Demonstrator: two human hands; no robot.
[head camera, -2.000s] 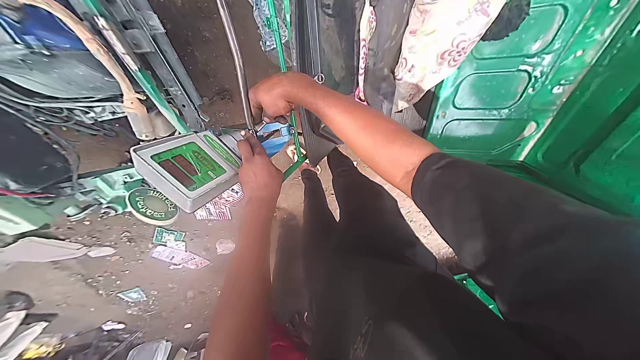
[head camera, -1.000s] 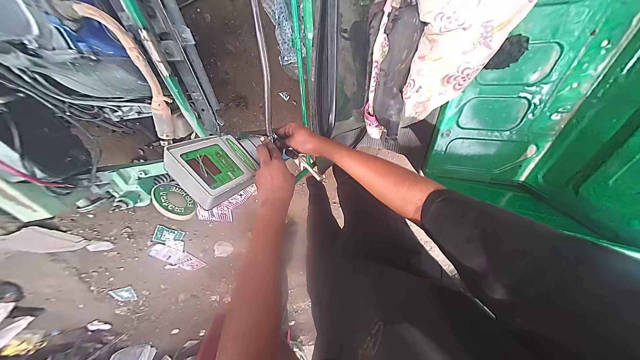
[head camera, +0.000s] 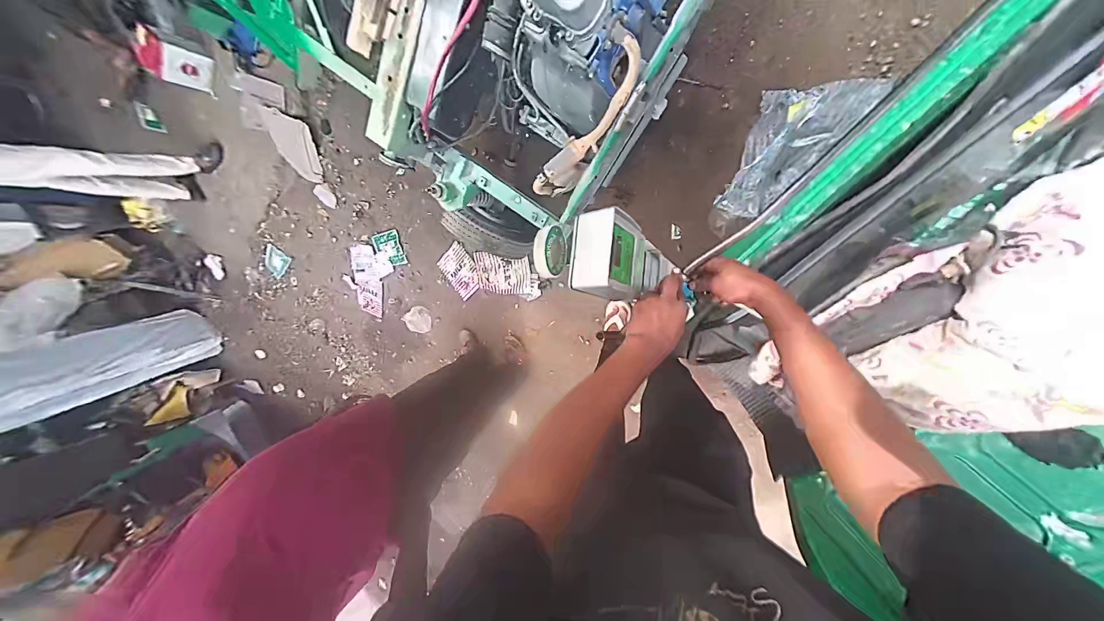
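Observation:
My left hand (head camera: 657, 317) and my right hand (head camera: 731, 283) are close together at the end of a thin metal rod or tube (head camera: 733, 239), beside a green metal frame post (head camera: 828, 185). The left fingers close on a small part near the rod's end; which part is hidden. The right fingers pinch at the same spot, with a bit of blue (head camera: 688, 293) between the hands. Just left of them is a grey-white box with a green face (head camera: 623, 256), and a round green-and-white disc (head camera: 552, 250) adjoins its left side.
A vehicle chassis with a tyre (head camera: 487, 231) and hoses stands ahead. Patterned cloth (head camera: 1018, 319) and green panels (head camera: 992, 509) are at right. A person in a maroon top (head camera: 293, 500) is close at left; another's light trousers (head camera: 95, 168) show far left. Paper scraps (head camera: 371, 267) litter the ground.
The view has swung widely, bringing the person in maroon into sight. Both hands remain together beside the box and the rod's end.

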